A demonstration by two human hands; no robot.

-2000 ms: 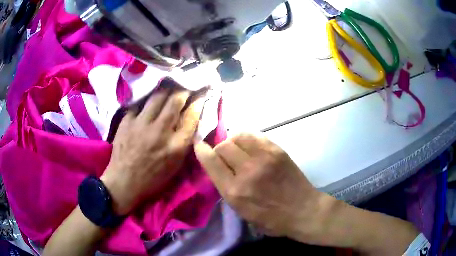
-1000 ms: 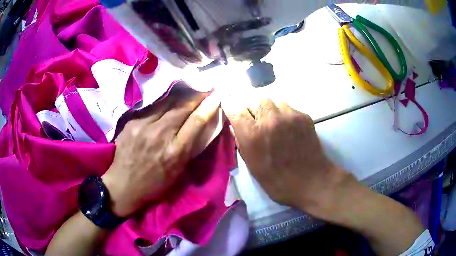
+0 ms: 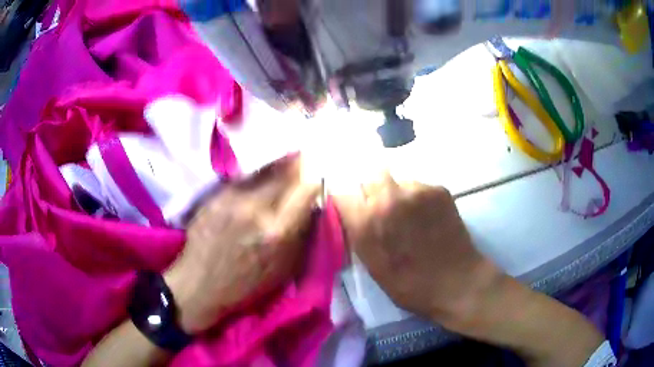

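The bright magenta-pink garment [image 3: 79,251] is heaped at the left and runs under my left wrist. Pale lilac-white pieces [image 3: 136,168] with a pink strip lie on it. My left hand [image 3: 247,240], with a dark watch at the wrist, lies on the cloth before the sewing machine head [image 3: 344,43], fingers forward. My right hand [image 3: 409,240] is beside it, its fingertips at the cloth edge, thumb side towards the left hand. Both sets of fingertips are washed out by the lamp glare, which also hides the presser foot and needle.
Scissors with yellow and green handles [image 3: 534,118] lie right of the machine. Pink scraps and a curled pink strip [image 3: 599,190] lie below them. A ruled band [image 3: 574,265] follows the table's curved front edge. Dark and purple cloth is below it.
My right hand has moved from lower at the cloth edge up and right to beside my left fingers. The view has shifted, so the machine head and scissors sit lower in the picture.
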